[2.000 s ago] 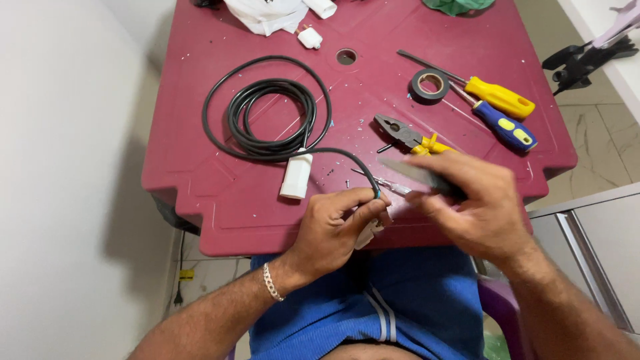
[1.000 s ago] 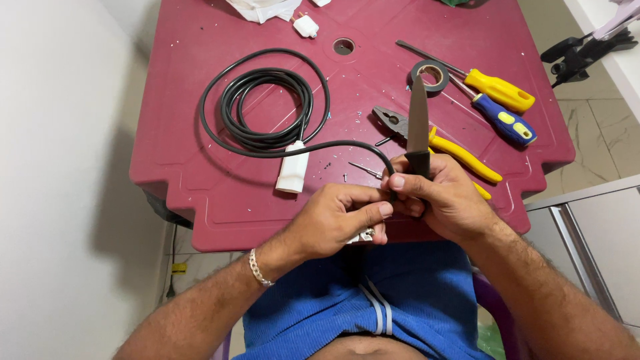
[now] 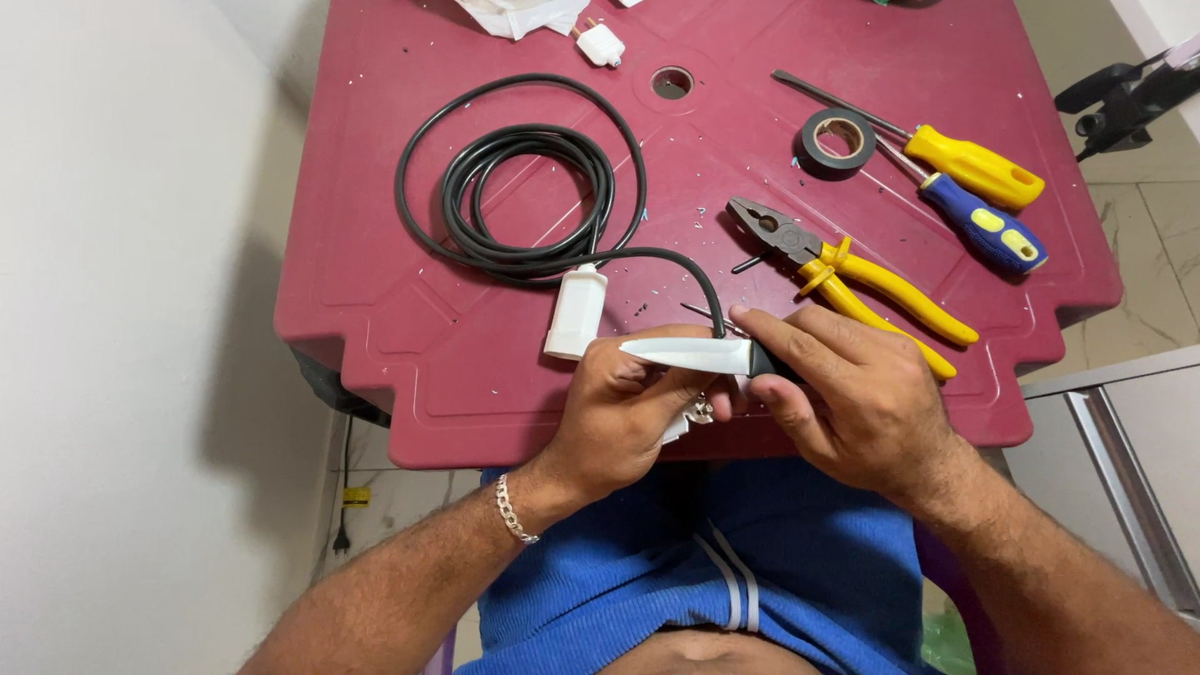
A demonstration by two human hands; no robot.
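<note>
My left hand (image 3: pixel 623 412) grips the end of a black electrical cable (image 3: pixel 689 265) and a white plastic fitting with metal parts (image 3: pixel 689 419), partly hidden by the fingers. In my right hand (image 3: pixel 848 398) is the black handle of a knife (image 3: pixel 689 354); its blade points left, across my left thumb and fingers. The rest of the cable lies coiled on the table behind my hands, and a white plastic connector housing (image 3: pixel 576 313) stands between coil and left hand. A thin screwdriver (image 3: pixel 705 312), mostly hidden, lies by my right fingertips.
Combination pliers (image 3: pixel 844 281) with yellow handles lie beyond my right hand. Farther right are a roll of black tape (image 3: pixel 834 143), a yellow-handled screwdriver (image 3: pixel 975 167) and a blue-handled screwdriver (image 3: pixel 984 223). A white plug (image 3: pixel 600 44) sits at the back of the red plastic table (image 3: pixel 375 225).
The knife blade, pointing away from me one second ago, now points left across my left hand. The right hand has turned with it. The left hand still holds the cable end.
</note>
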